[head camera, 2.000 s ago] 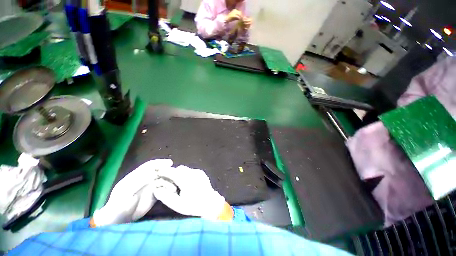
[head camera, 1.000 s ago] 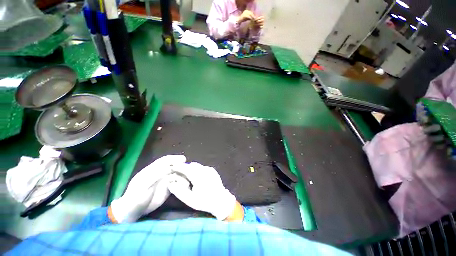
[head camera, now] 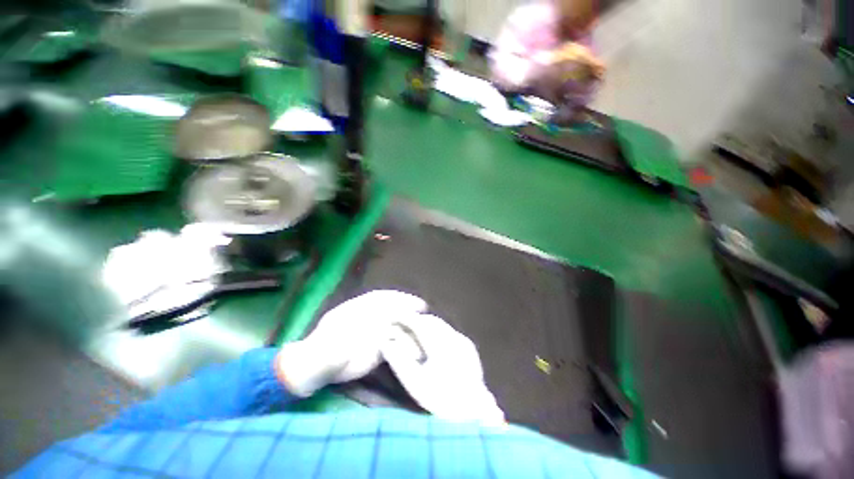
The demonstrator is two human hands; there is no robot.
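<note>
My left hand (head camera: pixel 351 339), in a white glove, lies on the near left part of the black foam pad (head camera: pixel 506 318). My right hand (head camera: pixel 445 370), also in a white glove, rests against it with the fingers together and overlapping. No object shows between the hands; the palms and the inner fingers are hidden. The frame is blurred. A small black block (head camera: pixel 609 400) lies at the right edge of the pad.
Left are a round metal can (head camera: pixel 251 194), a white cloth heap (head camera: pixel 164 271), a black-handled tool (head camera: pixel 248 283) and a dark post (head camera: pixel 352 122). A black mat (head camera: pixel 698 374) lies right. A person in pink (head camera: pixel 526 47) sits across the bench; pink clothing (head camera: pixel 824 407) shows right.
The view has turned left, so the bench things sit further right in the picture. My gloved hands stay together over the pad. The green board beside the person on the right has left the picture.
</note>
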